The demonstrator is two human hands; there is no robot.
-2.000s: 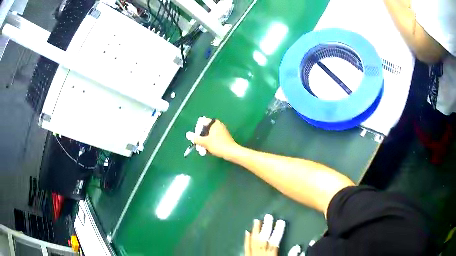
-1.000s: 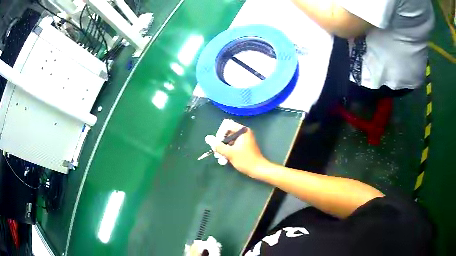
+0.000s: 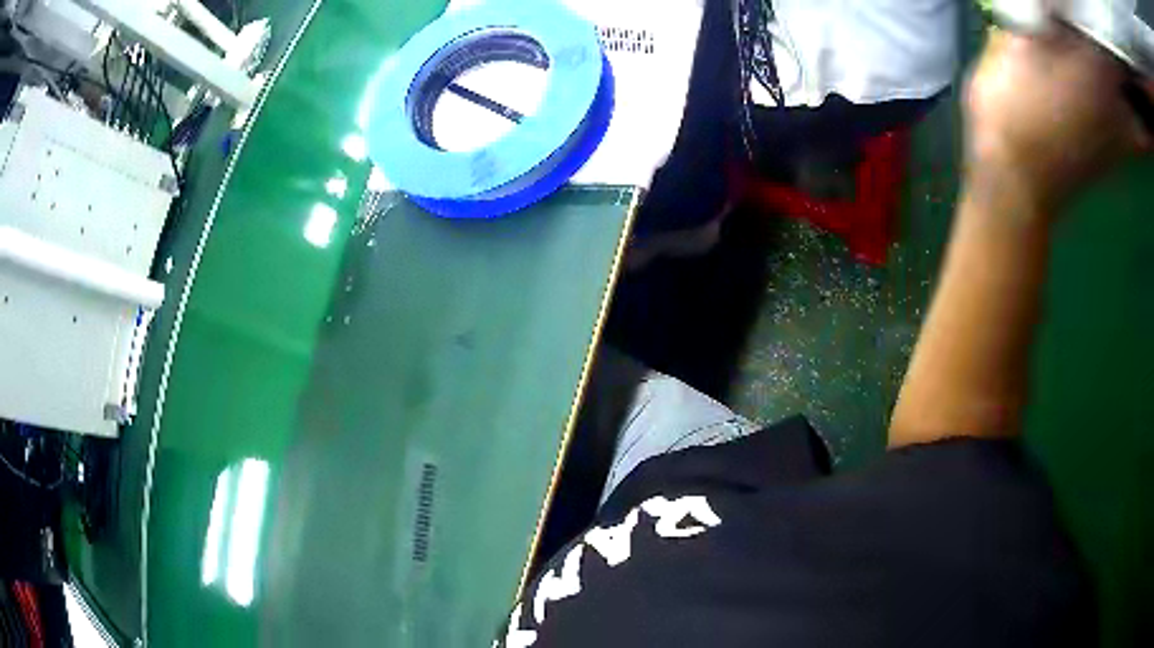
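Note:
My right hand (image 3: 1044, 108) is raised at the top right, away from the mat, and is blurred. Whitish shapes show at its fingers, cut off by the top edge, and I cannot tell what it holds. My left hand is out of view. A ladder-like row of small black pieces (image 3: 425, 513) lies flat on the dark green mat (image 3: 468, 336), on a barely visible carrier strip. A large blue reel (image 3: 380, 114) with dark strip coiled inside stands beyond the mat, on a white surface (image 3: 656, 95).
The glossy green conveyor belt (image 3: 272, 272) runs along the left, with a pale rail (image 3: 179, 298). White equipment (image 3: 76, 279) stands beyond it. A person in white clothing (image 3: 861, 51) is at the top. A red object (image 3: 867, 196) is over the floor right of the mat's edge.
My right hand has moved from over the mat to the top right. My left hand has left the picture. The view has shifted right, so reel and mat sit further left.

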